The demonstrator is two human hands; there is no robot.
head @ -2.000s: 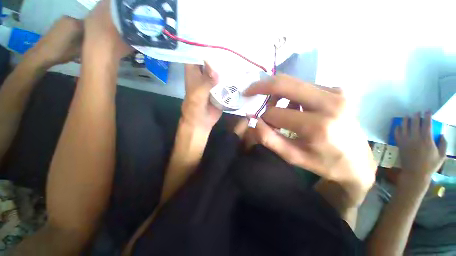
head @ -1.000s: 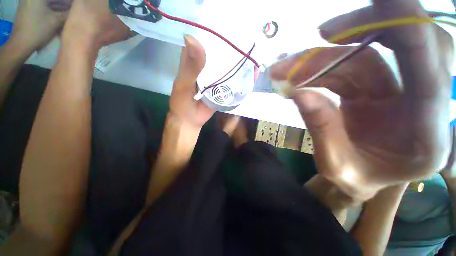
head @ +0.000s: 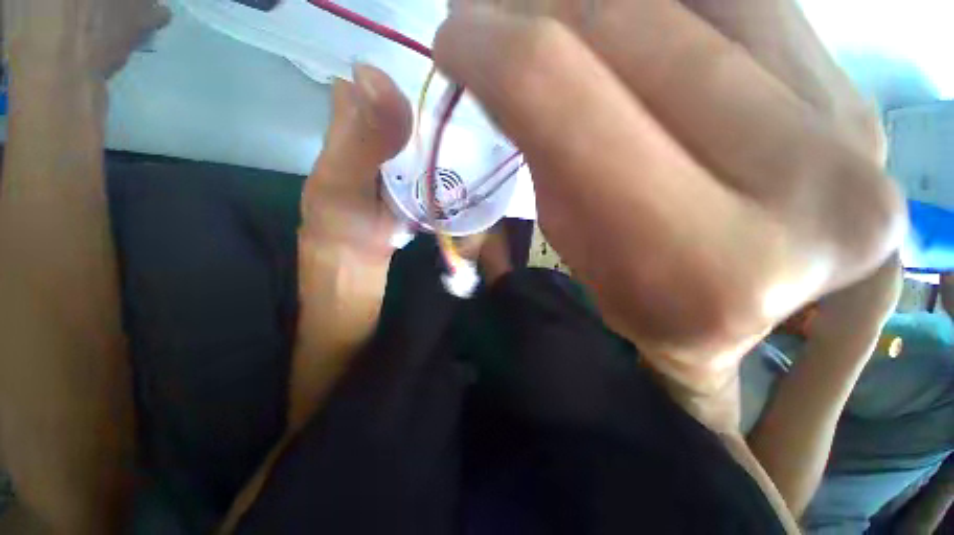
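Observation:
The white housing cover [head: 484,214] lies inner side up, with its round vent grille [head: 441,191] near the lower end. My left hand [head: 356,157] grips its left edge, thumb up. My right hand [head: 669,188] is large and close to the camera, with curled fingers over the cover's upper right. Its fingertips are hidden. A yellow, red and dark wire harness [head: 431,157] runs down from beside these fingers, over the grille, to a white connector [head: 459,278] hanging past the cover's lower end. Another small white connector [head: 402,236] is blurred by my left hand. A red fan lead [head: 371,25] crosses the top.
Part of a black fan [head: 256,3] is cut off at the top edge. A neighbour's arm [head: 63,261] stands close on the left, and another person's forearm [head: 837,366] is at the right. The white worktable [head: 220,115] lies behind the cover; a blue item [head: 926,236] is at far right.
My right hand has moved left over the cover. The yellow wire's connector, pinched in its fingers one second ago, now hangs below the cover. The fan has shifted mostly out of the top of view.

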